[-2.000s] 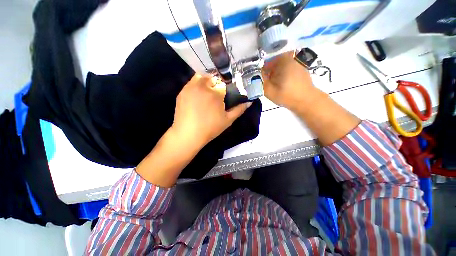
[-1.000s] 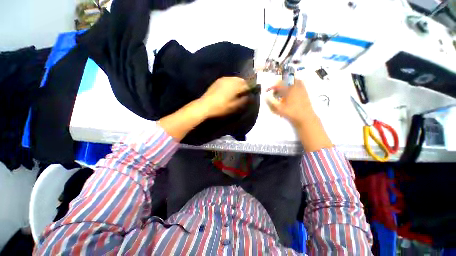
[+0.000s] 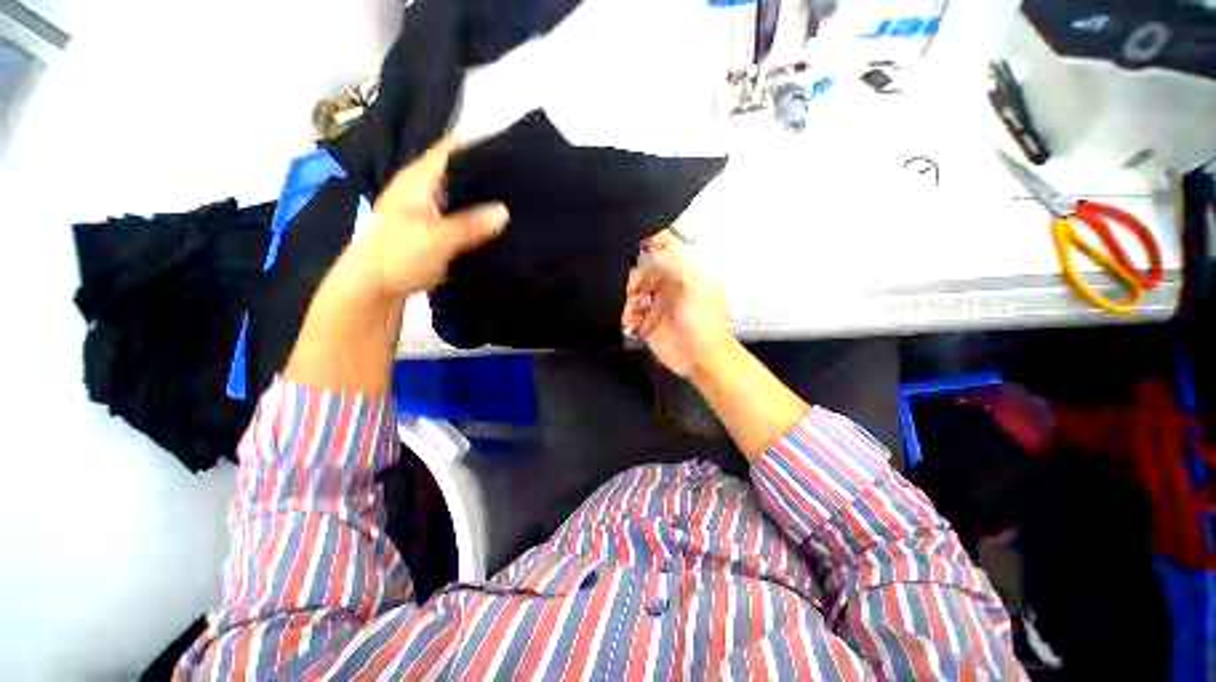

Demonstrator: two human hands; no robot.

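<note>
A black cloth panel lies on the white table, left of the sewing machine's presser foot and apart from it. My left hand is at the panel's left side, thumb spread over the cloth and slightly blurred; whether it grips the cloth cannot be told. My right hand is at the panel's right edge near the table front, fingers curled against the cloth edge. Its fingertips are partly hidden.
Scissors with red and yellow loops lie at the right, with black snips behind them. A small curved dark piece lies on the table. A black cloth pile hangs at far left. A black machine panel is at upper right.
The cloth has moved left, away from the needle area. My left hand has moved left along it. My right hand has left the presser foot for the cloth's right edge. The view has shifted.
</note>
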